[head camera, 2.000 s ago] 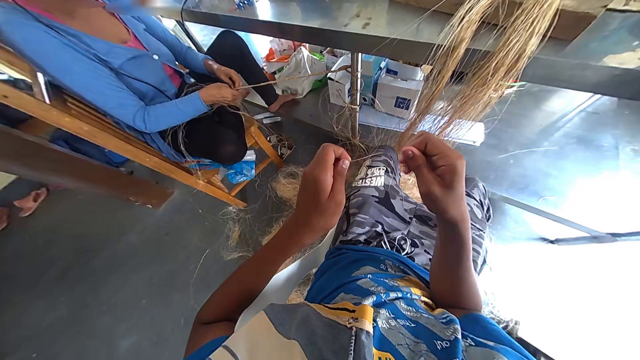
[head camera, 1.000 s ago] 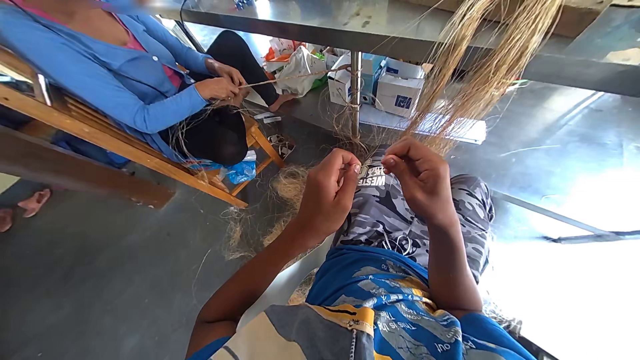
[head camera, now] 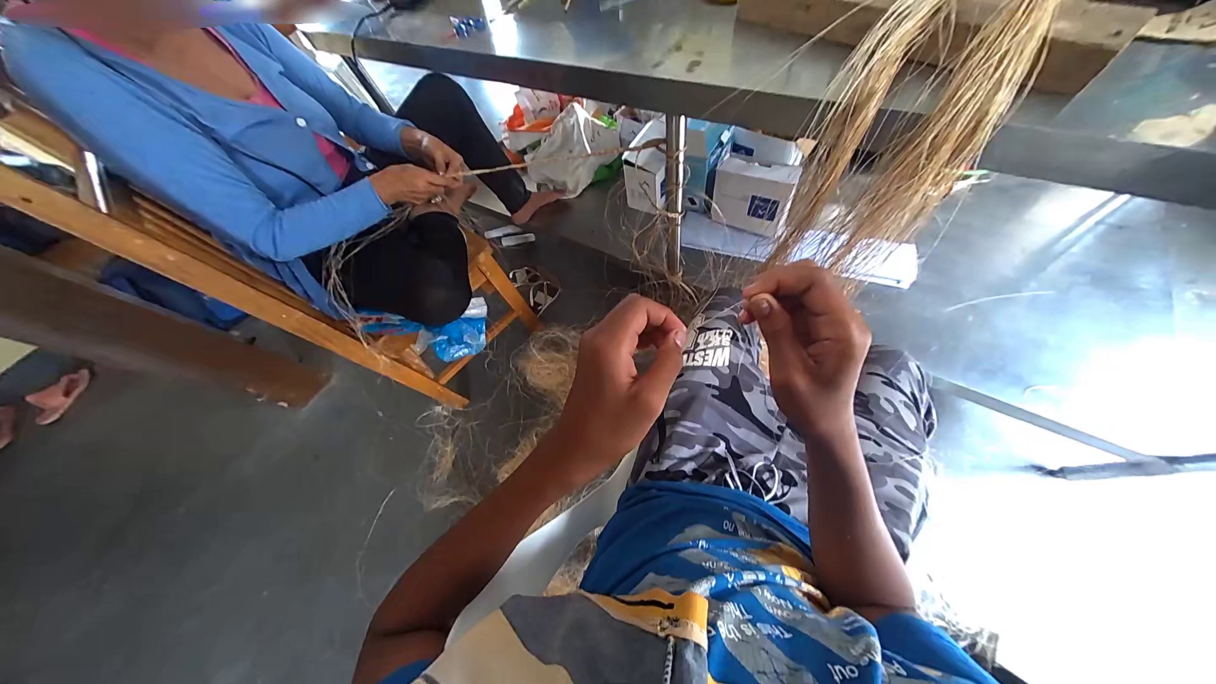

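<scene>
Above my lap, my left hand pinches with thumb and forefinger the end of a thin pale fibre strand. The strand spans the short gap to my right hand, whose thumb and fingertips pinch its other end. Both hands are over camouflage trousers. A long bundle of tan plant fibres hangs over the edge of the metal table, just beyond my right hand. More loose fibres lie in a tangle on the floor to the left of my legs.
A co-worker in a blue cardigan sits on a wooden chair at left, holding a fibre cord that runs to the table leg. White boxes and plastic bags stand under the metal table.
My hands were close together one second ago and are now farther apart, with the thin strand between them. The hanging fibre bundle stays in place.
</scene>
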